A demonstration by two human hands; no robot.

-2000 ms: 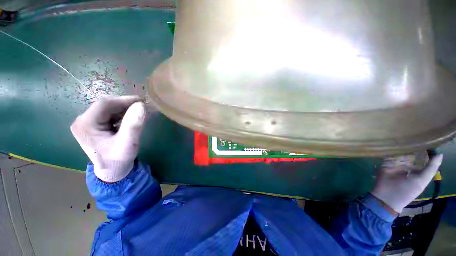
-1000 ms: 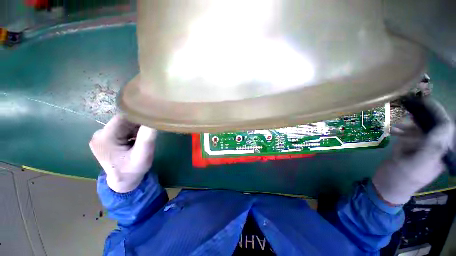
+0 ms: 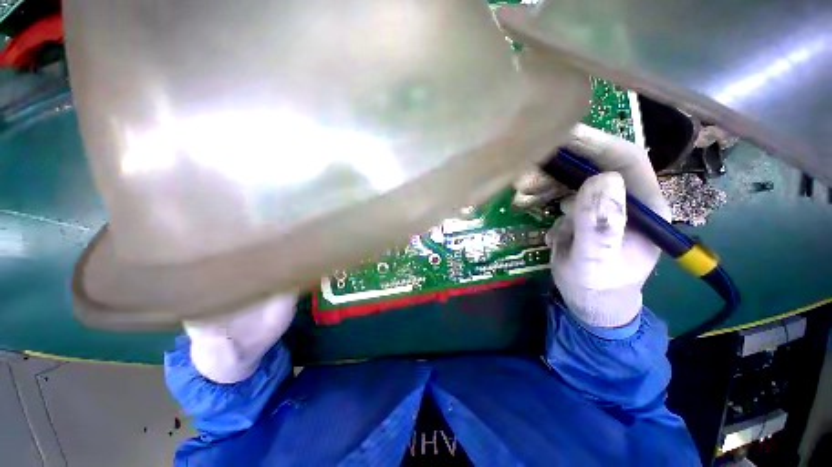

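A green printed circuit board (image 3: 456,251) lies on a red support (image 3: 383,308) in front of me, partly hidden by a cloudy hood. My right hand (image 3: 602,228), in a white glove, grips a dark blue-black soldering iron (image 3: 661,230) with a yellow band over the board's right part. Its tip is not visible. My left hand (image 3: 239,337), also gloved, is at the board's left front; the hood's rim hides its fingers. Thin solder wire (image 3: 46,221) shows faintly at far left.
The translucent hood (image 3: 301,173) covers the upper left and centre. A second translucent shape (image 3: 730,73) is at upper right. A dark iron stand (image 3: 670,137) with silvery grainy mass (image 3: 693,199) is right of the board. Racked equipment (image 3: 757,392) stands below right.
My right hand has moved left over the board with the iron, after being at the far right. The hood appears further left and now hides my left fingers; more board shows.
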